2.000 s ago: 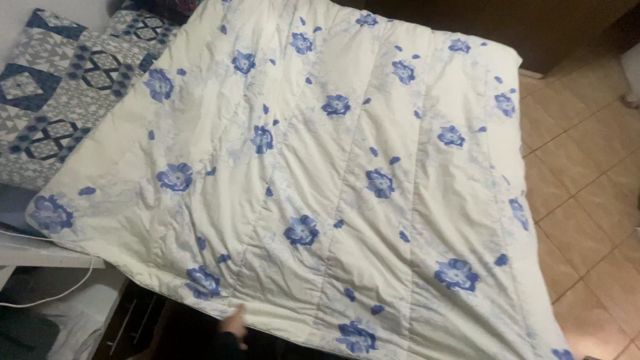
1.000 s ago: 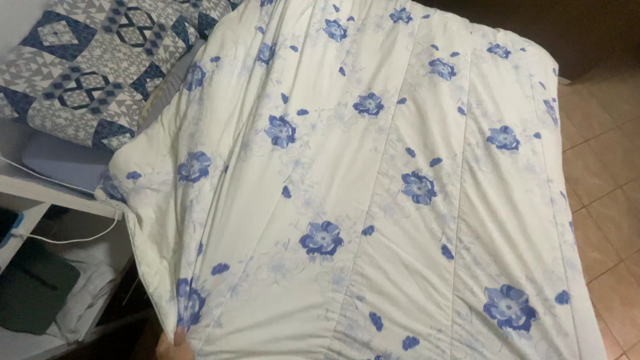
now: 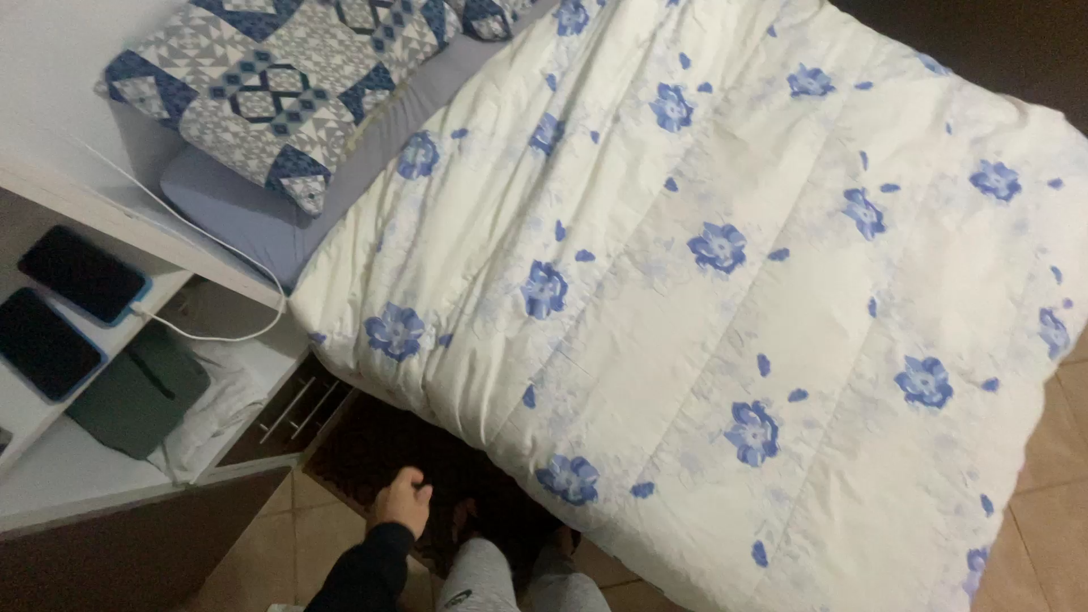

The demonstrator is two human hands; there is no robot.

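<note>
A white quilted comforter with blue flowers (image 3: 646,323) covers most of the bed, wrinkled toward its left side. My left hand (image 3: 402,501), in a dark sleeve, hangs beside the comforter's lower left edge with a gap between them; the fingers are partly curled and nothing shows in them. My right hand is outside the view. At the head of the bed a patchwork-patterned pillow (image 3: 263,98) lies on a bluish-grey fitted sheet (image 3: 221,195), which is bare along a strip beside the comforter.
Two smartphones (image 3: 85,272) lie on a white shelf at the left, one with a white charging cable (image 3: 225,338). A dark green pouch (image 3: 140,391) sits on the shelf below. Under my legs is a dark rug (image 3: 374,450) on tiled floor (image 3: 323,527).
My left hand has let go of the comforter's edge, which it gripped a second ago. The comforter has moved away from the pillow, so more of the sheet shows. The view has shifted left.
</note>
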